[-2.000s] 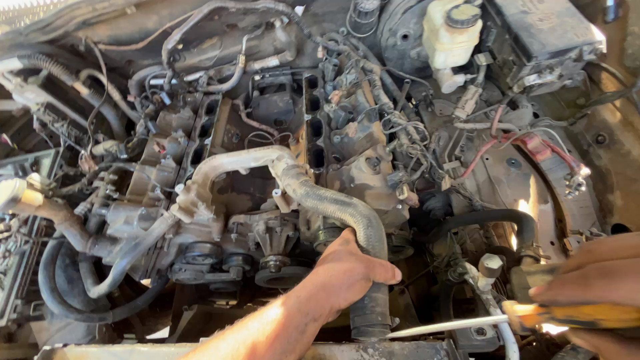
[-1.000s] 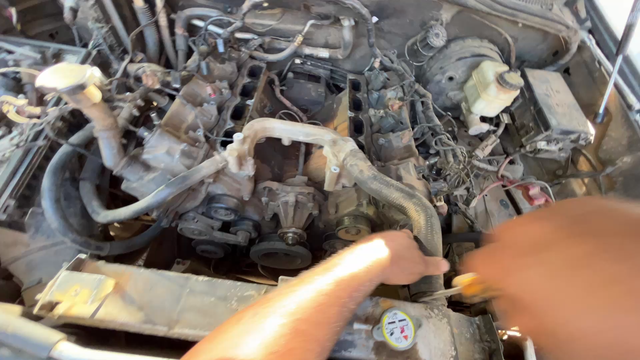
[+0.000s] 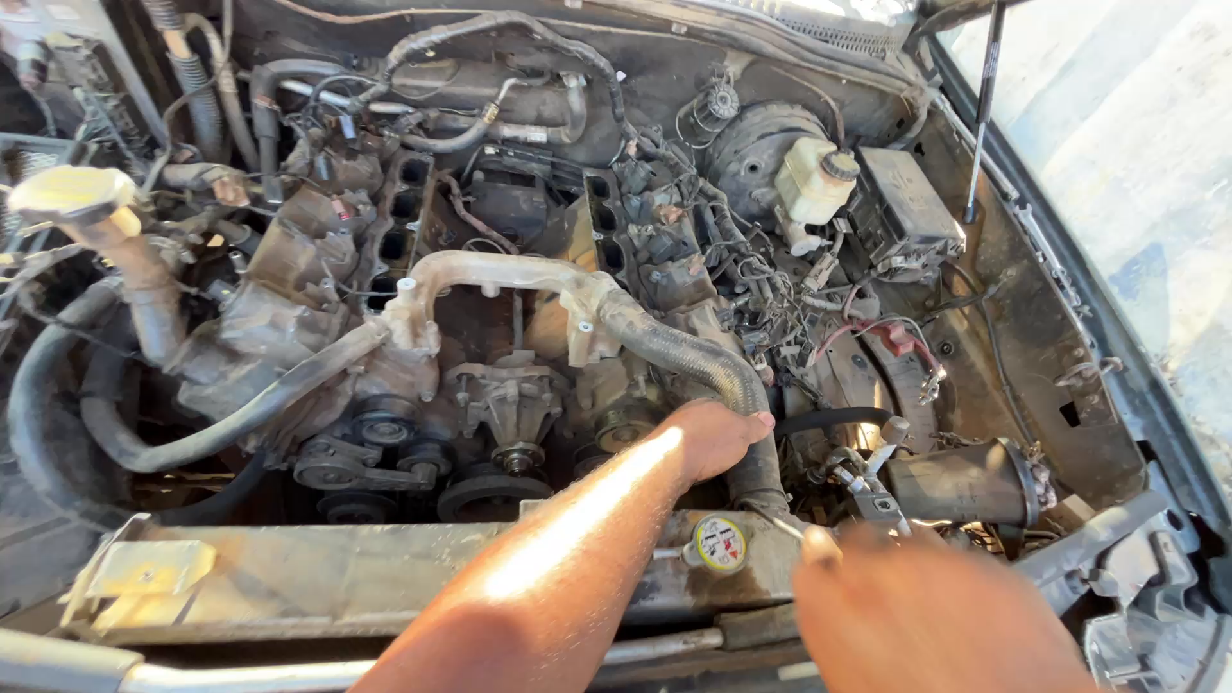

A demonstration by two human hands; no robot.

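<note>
My left hand point(image 3: 717, 438) grips the lower part of the ribbed black radiator hose point(image 3: 707, 358), with the thumb over its near side. That hose runs from the cast metal coolant crossover pipe point(image 3: 510, 270) down to the radiator's top tank point(image 3: 770, 549). At the lower right, my right hand point(image 3: 924, 616) is blurred and closed around a tool whose handle it hides. The thin metal shaft point(image 3: 787, 526) of the tool, probably a screwdriver, reaches to the lower end of the hose, where it meets the radiator. Whether the tip touches a clamp cannot be told.
The radiator cap point(image 3: 719, 544) lies just left of the shaft. Behind are the water pump point(image 3: 510, 409), open intake ports point(image 3: 393, 241) and loose wiring point(image 3: 760, 279). A brake fluid reservoir point(image 3: 816, 183) and a black box point(image 3: 905, 207) stand at the back right. A cylindrical canister point(image 3: 962, 481) is at the right.
The view has shifted, now showing more of the bay's right side. My left hand stays on the hose. My right hand stays near the hose's lower end; the yellow handle seen earlier is now hidden.
</note>
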